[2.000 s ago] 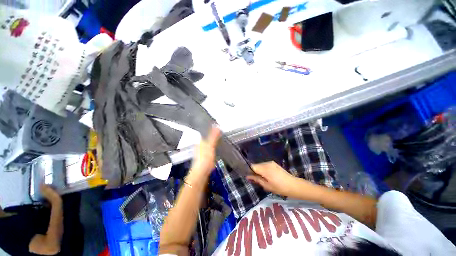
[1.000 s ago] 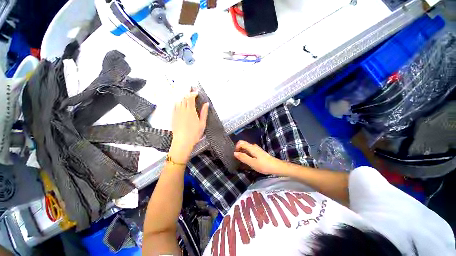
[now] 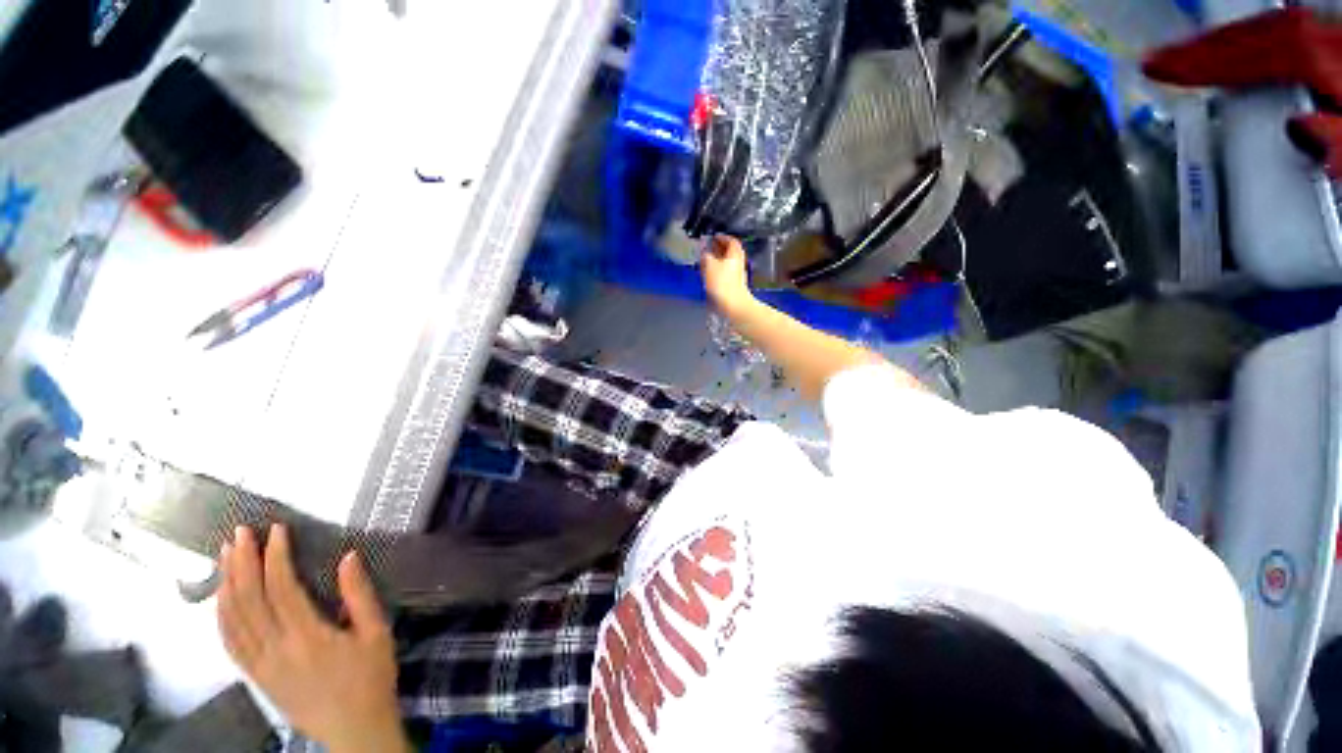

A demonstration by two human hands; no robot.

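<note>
A grey-black fabric strip runs from the sewing machine's metal parts at the left, over the table edge and across the plaid-covered lap. My left hand lies flat on the strip at the table edge, fingers spread. My right hand reaches out to the blue crate. Its fingertips touch the lower end of dark zipper pieces beside a clear plastic bag; whether they grip is not clear.
Pink-and-blue snips and a black flat object over a red-orange handle lie on the table. Dark cut strips lie at lower left. The blue crate holds grey and black zippered pieces.
The view has turned toward the right side. My right hand has left the strip at the lap and moved out to the crate. My left hand is still on the strip.
</note>
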